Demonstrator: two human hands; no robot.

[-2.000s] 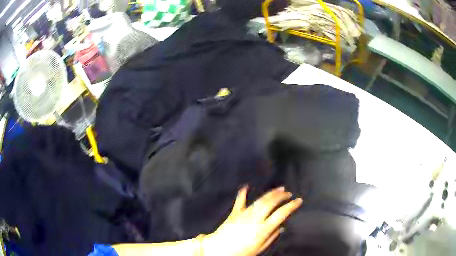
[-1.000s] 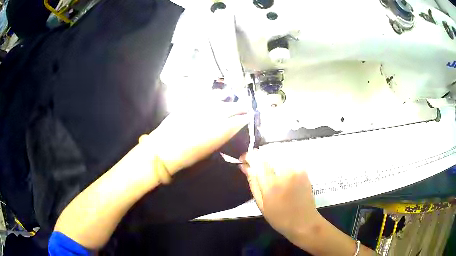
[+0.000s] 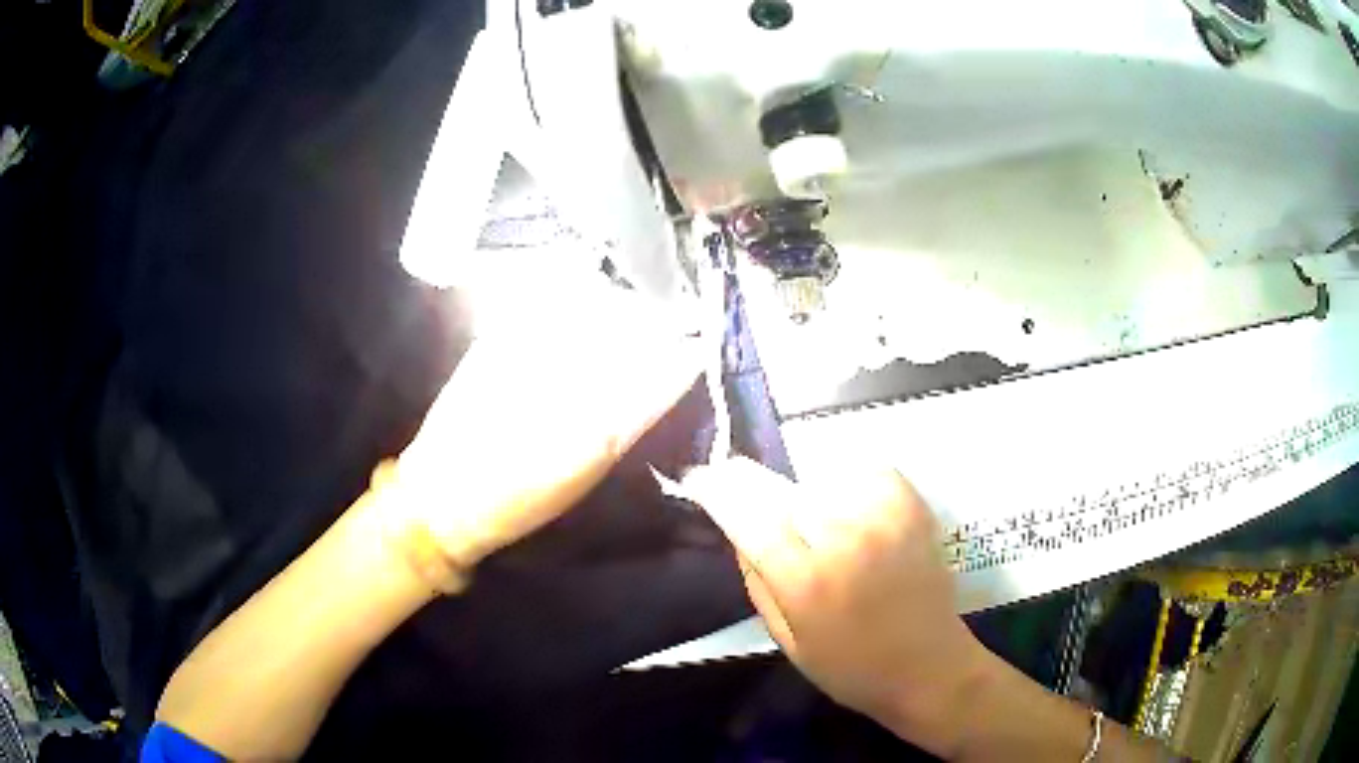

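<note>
The dark garment (image 3: 224,298) fills the left side. A narrow blue-navy fabric piece (image 3: 748,391) runs from the needle area toward me, with a thin white strip (image 3: 720,410) along its left edge. My left hand (image 3: 552,395) lies flat on the work just left of the needle area, partly washed out by the lamp glare. My right hand (image 3: 835,559) pinches the near end of the white strip and fabric; a pale pointed end (image 3: 671,483) sticks out at its left. The white sewing machine head (image 3: 969,164) stands above. Glare hides the presser foot.
Measuring tape markings (image 3: 1133,492) run along the front table edge at right. A yellow-framed trolley (image 3: 1177,641) stands below the table at lower right. A yellow frame (image 3: 131,52) shows at top left. The white table tip (image 3: 716,648) shows below my right hand.
The garment was spread out under my left hand at first; the view has since turned to the machine. In the last second, more of the blue-navy piece shows between needle area and right hand.
</note>
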